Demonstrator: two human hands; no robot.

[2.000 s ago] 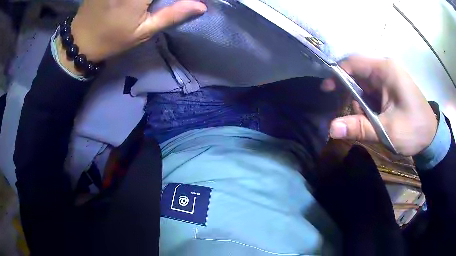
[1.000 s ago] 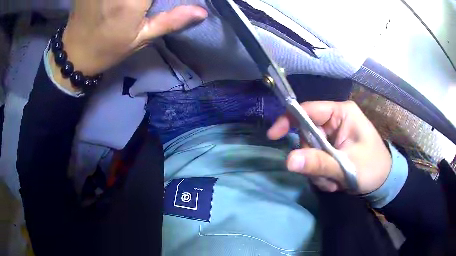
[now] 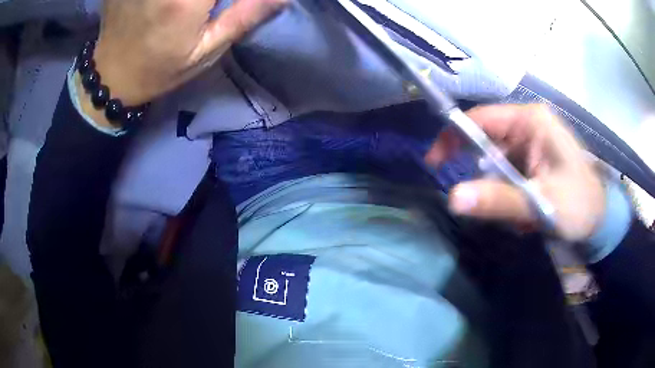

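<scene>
Large tailor's shears (image 3: 470, 131) run diagonally from the right toward the top centre, blurred, with the blade tips cut off by the top edge. My right hand (image 3: 535, 169) holds them by the handles. A light grey garment panel (image 3: 302, 68) lies over the table edge under the blades, with a dark slit beside them at the top. My left hand (image 3: 161, 54) lies on the panel at the upper left, thumb stretched out, fingertips cut off by the top edge. Whether it grips the cloth is unclear.
The white table (image 3: 546, 36) fills the upper right, with ruler-like marks (image 3: 549, 100) along its front edge. More light grey pieces (image 3: 161, 169) hang at the left beside my left sleeve. My lap in blue jeans and a pale teal apron (image 3: 373, 287) lie below.
Against one second ago, my right hand and the shears have moved right and up. Two seconds ago they were further right still. My left hand has barely moved.
</scene>
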